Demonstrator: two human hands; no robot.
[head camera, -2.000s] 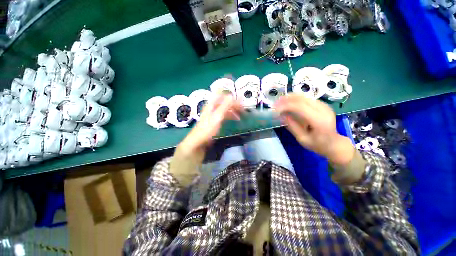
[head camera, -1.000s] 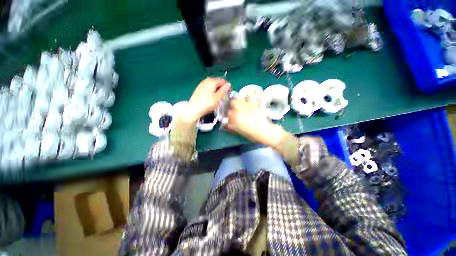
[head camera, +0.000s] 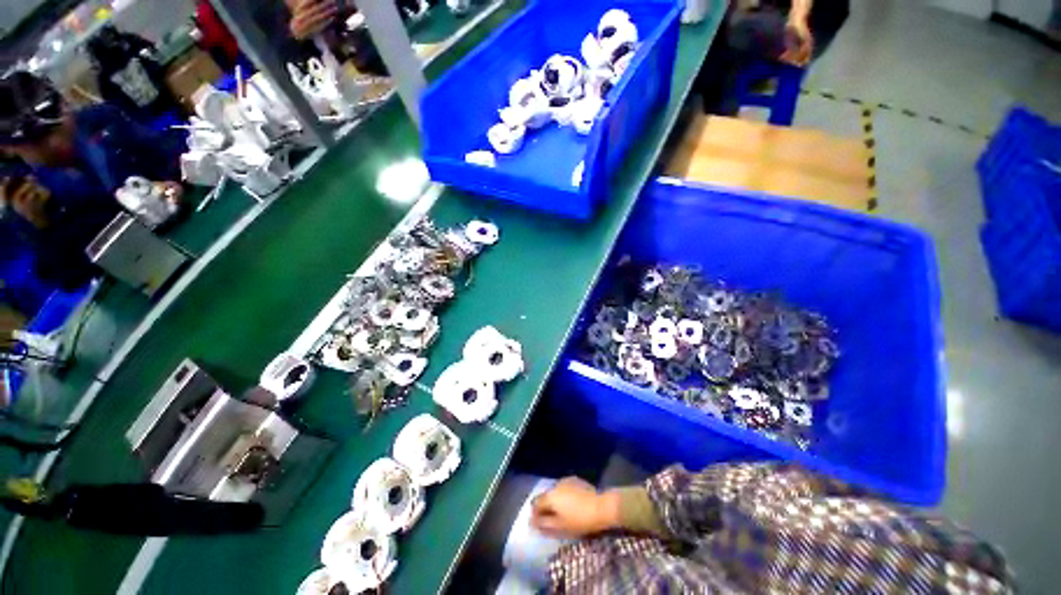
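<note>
White housings (head camera: 390, 494) with dark round centres stand in a row along the edge of the green bench (head camera: 529, 262); the row is cut off at the bottom. My right hand (head camera: 567, 508) rests low by my leg, beside the bench edge, with its fingers curled. It is small, and I cannot tell whether anything is in it. My left hand is out of the picture. A black screwdriver (head camera: 163, 511) hangs at the lower left, beside the grey screw feeder (head camera: 221, 447).
A module pile (head camera: 401, 296) lies beyond the row. A blue bin of white housings (head camera: 512, 174) stands farther along the bench. A large lower blue bin (head camera: 884, 349) holds ring-like parts. A cardboard box (head camera: 774, 157) is behind it. People sit across the line and at the top.
The view has swung to the right. My hands have left the housings row; my right hand is now by my leg and my left is out of view.
</note>
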